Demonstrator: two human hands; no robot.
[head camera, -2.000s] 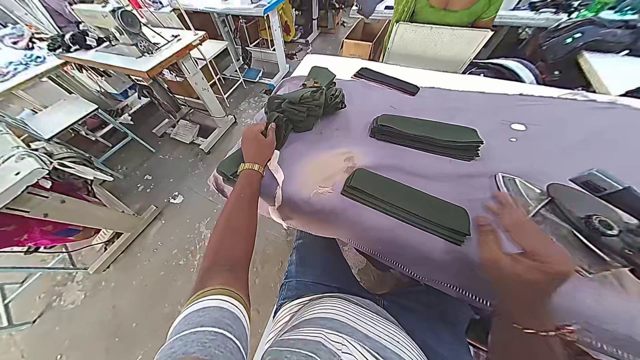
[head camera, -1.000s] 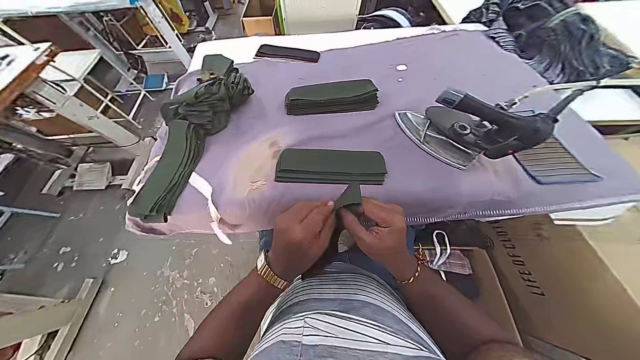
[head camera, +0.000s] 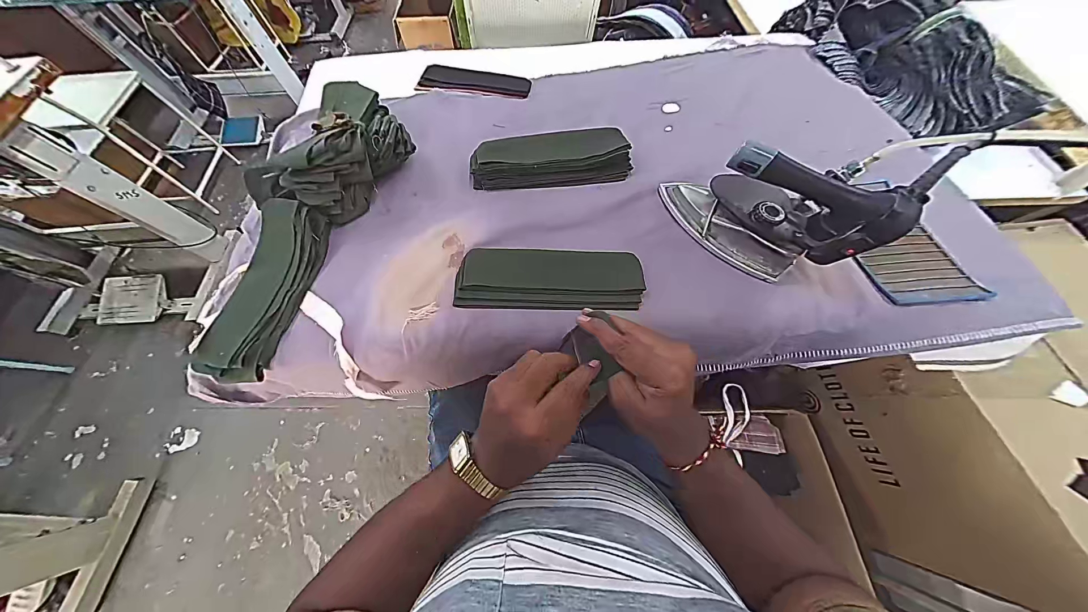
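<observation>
Between my two hands, at the near edge of the cloth-covered table, is a small dark green fabric piece (head camera: 605, 361). My left hand (head camera: 531, 412) pinches it from the left, and my right hand (head camera: 650, 378) grips it from the right. Just beyond them lies a neat stack of folded green fabric pieces (head camera: 551, 276), with a second green stack (head camera: 551, 157) farther back. A thin dark folded piece (head camera: 473, 81) rests near the far edge. Bunched green fabric (head camera: 340, 161) lies at the left, beside a long layered strip bundle (head camera: 263, 289).
A black electric iron (head camera: 790, 212) with its hose and cable rests at the right, by a ribbed rest pad (head camera: 922, 268). Dark striped garments (head camera: 909, 64) are heaped at the back right. A cardboard box (head camera: 943, 476) stands below the table at the right.
Two seconds ago my left hand was at the green fabric at the left and my right hand was near the iron. Both hands are now together at the near edge, holding a green piece.
</observation>
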